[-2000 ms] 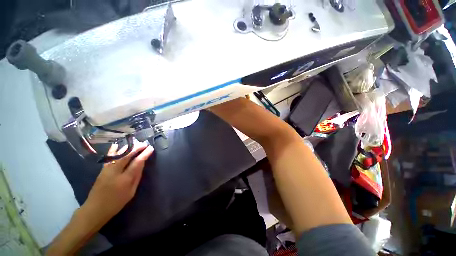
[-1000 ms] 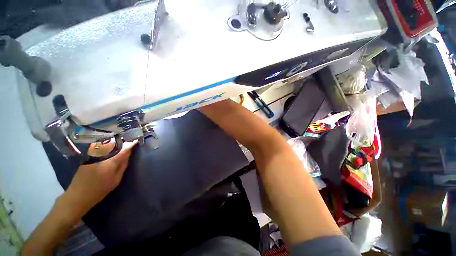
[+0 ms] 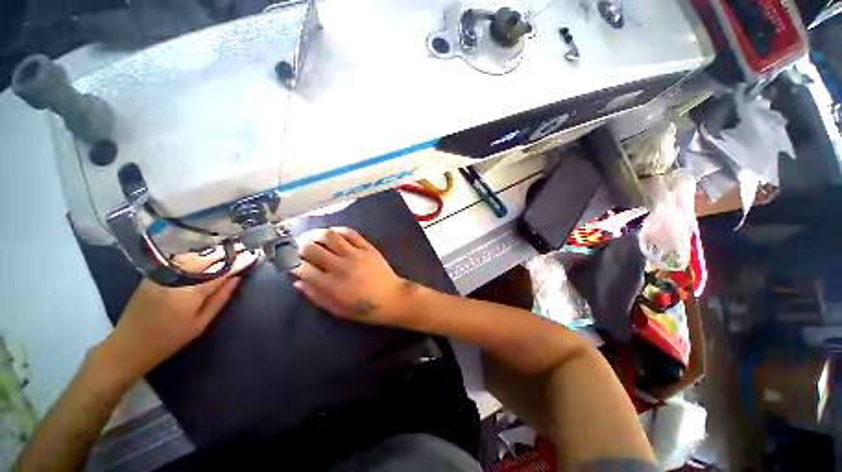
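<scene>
A dark garment panel [image 3: 305,359] lies flat on the machine table under the left end of the white Jack sewing machine head [image 3: 369,101]. My left hand [image 3: 175,309] rests on the panel, left of the presser foot area [image 3: 282,251], its fingertips partly behind the metal guard. My right hand [image 3: 349,277] lies on the panel just right of the foot, fingers bent and pressing down on the cloth. The needle and the stitching point cannot be made out.
Scissors with red and yellow-orange handles [image 3: 427,201] lie partly under the machine head. A slim dark green tool [image 3: 485,192] and a dark phone-like slab [image 3: 565,201] lie right of them. A carton [image 3: 697,355] of scraps and packaging stands at right. A ruler scale [image 3: 494,253] runs along the table edge.
My right hand has come out from under the machine head and moved left, beside the foot. The scissors' handles now show. My left hand stays by the foot.
</scene>
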